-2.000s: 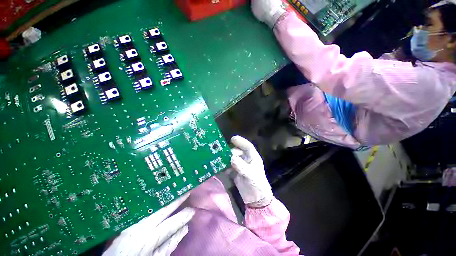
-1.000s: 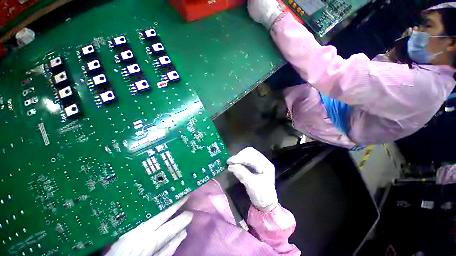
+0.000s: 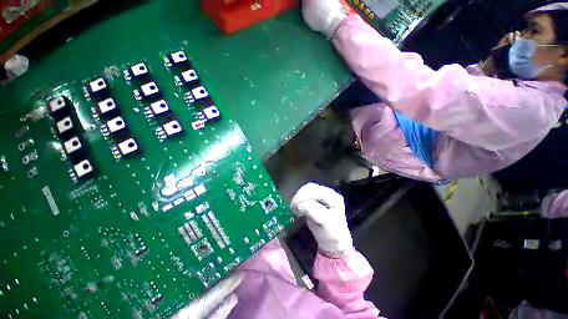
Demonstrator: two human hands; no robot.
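A large green circuit board (image 3: 131,218) fills the left side, solder side up, with rows of black transistors with silver-white centres. A small red mark sits beside the last one. The board's left part runs out of the picture. My right hand (image 3: 324,215), in a white glove and pink sleeve, has bent fingers closed at the board's right corner. My left hand (image 3: 215,302), gloved white, shows at the lower edge of the board, partly hidden by it and cut off by the picture's bottom edge; its grip is not visible.
A green mat bench (image 3: 280,81) lies beyond the board, with a red block (image 3: 246,14) and a white crumpled lump (image 3: 17,66). At right a masked person in pink (image 3: 461,112) has a gloved hand beside another board (image 3: 408,17). A black bin (image 3: 405,249) stands at lower right.
The board has shifted slightly down in the picture, with its transistor rows lower. My right hand's fingers, more spread before, are now curled at the corner. Less of my left hand shows.
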